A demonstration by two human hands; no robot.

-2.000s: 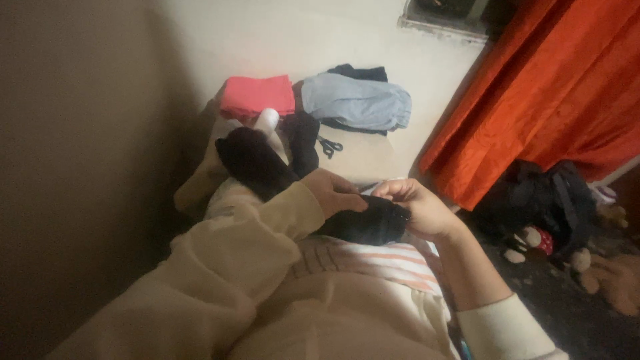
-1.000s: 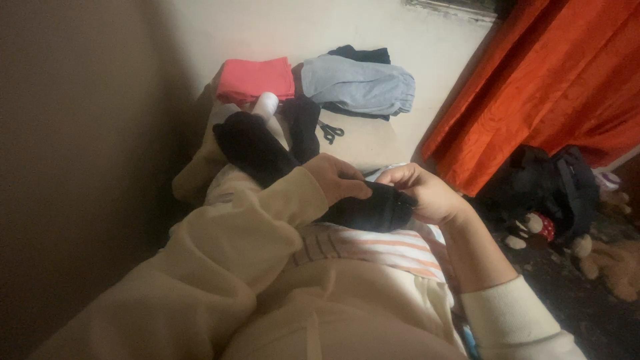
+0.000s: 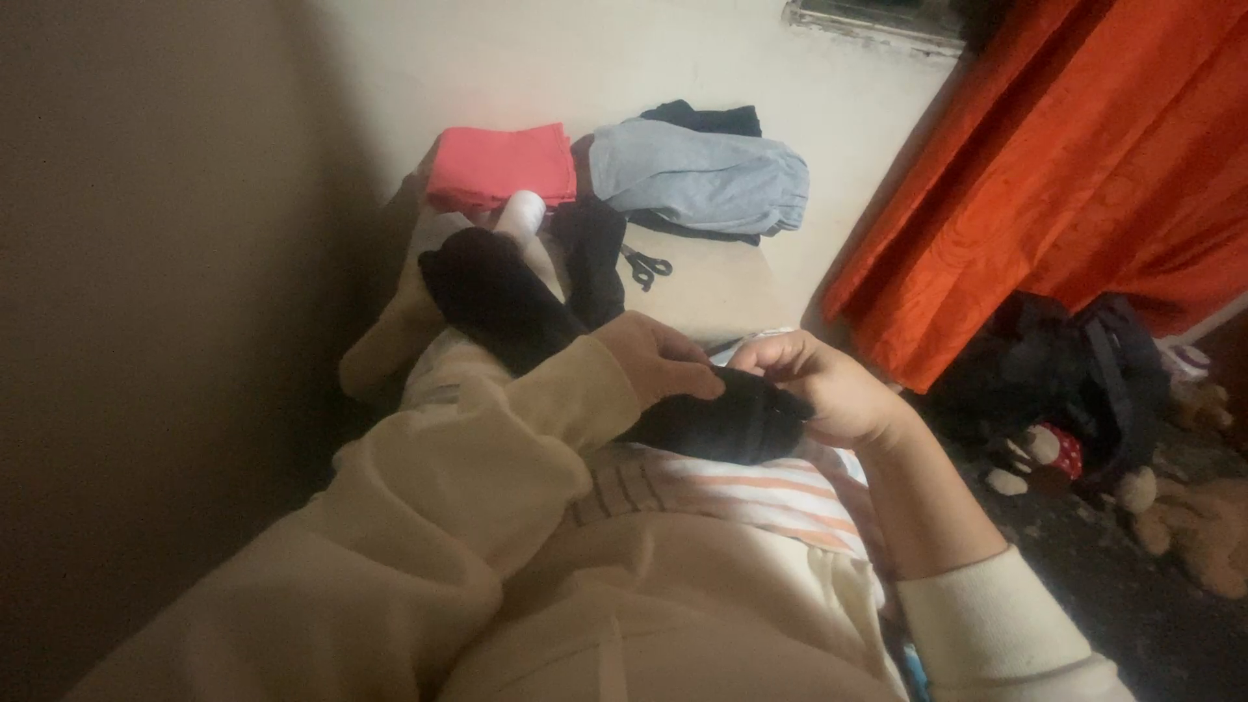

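Observation:
A black cloth item (image 3: 736, 419), its kind unclear, lies over my lap on orange-and-white striped fabric (image 3: 760, 492). My left hand (image 3: 663, 361) grips its upper edge, thumb on top. At its right end, my right hand (image 3: 804, 375) pinches the edge between thumb and fingers. Another stretch of black fabric (image 3: 497, 292) runs up and left from behind my left forearm; whether the two are one piece I cannot tell. A white cylindrical roll (image 3: 522, 213) stands near its upper end. Black-handled scissors (image 3: 645, 268) lie beyond my hands, their blades partly hidden by dark cloth (image 3: 592, 253).
Folded coral-red cloth (image 3: 502, 166) and light blue elastic-edged fabric (image 3: 697, 171) lie at the far side, by the pale wall. An orange curtain (image 3: 1004, 195) hangs at the right. Below it sit a dark bag (image 3: 1092, 370) and soft toys (image 3: 1199, 526).

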